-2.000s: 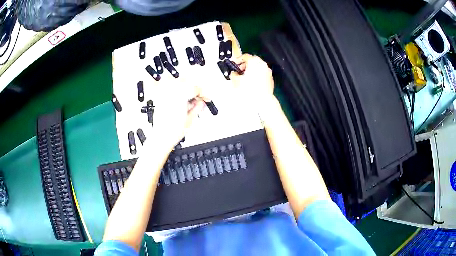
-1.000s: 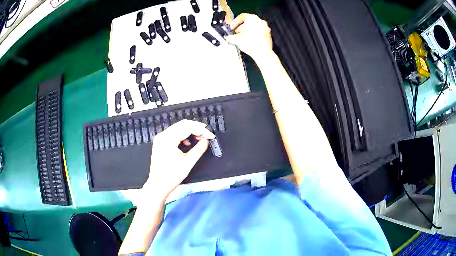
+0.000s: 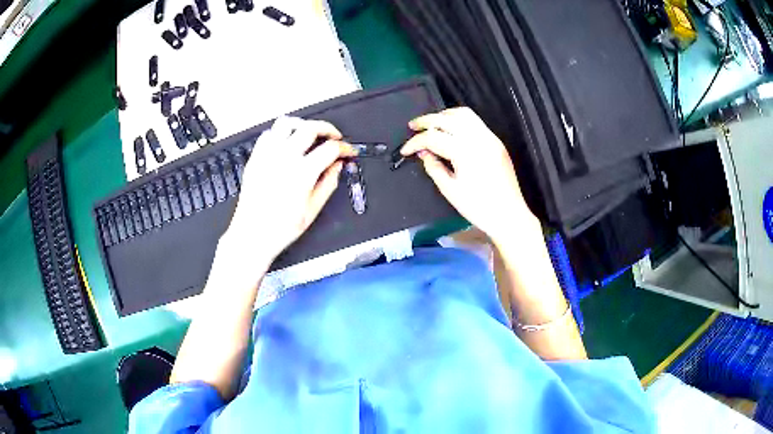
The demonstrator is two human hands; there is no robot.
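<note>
The black holding tray (image 3: 318, 233) lies tilted in front of me, with a row of upright small black parts (image 3: 165, 205) along its far left side. My left hand (image 3: 292, 182) is over the tray middle, its fingertips on a small black part (image 3: 369, 149) lying crosswise. Another small black part (image 3: 355, 188) lies lengthwise just below those fingertips. My right hand (image 3: 466, 165) is over the tray's right part and pinches a small black part (image 3: 397, 158), mostly hidden by the fingers. The row's right end is hidden behind my left hand.
Loose black parts (image 3: 203, 123) lie on the white sheet (image 3: 271, 72) beyond the tray. A filled side tray (image 3: 63, 246) is at the left. A tall black tray stack (image 3: 585, 85) stands at the right. A black round stool (image 3: 144, 373) is at the lower left.
My right hand has come from the white sheet to over the tray. My left hand remains over the tray, now beside two parts. The view has shifted, so the sheet sits higher and further left.
</note>
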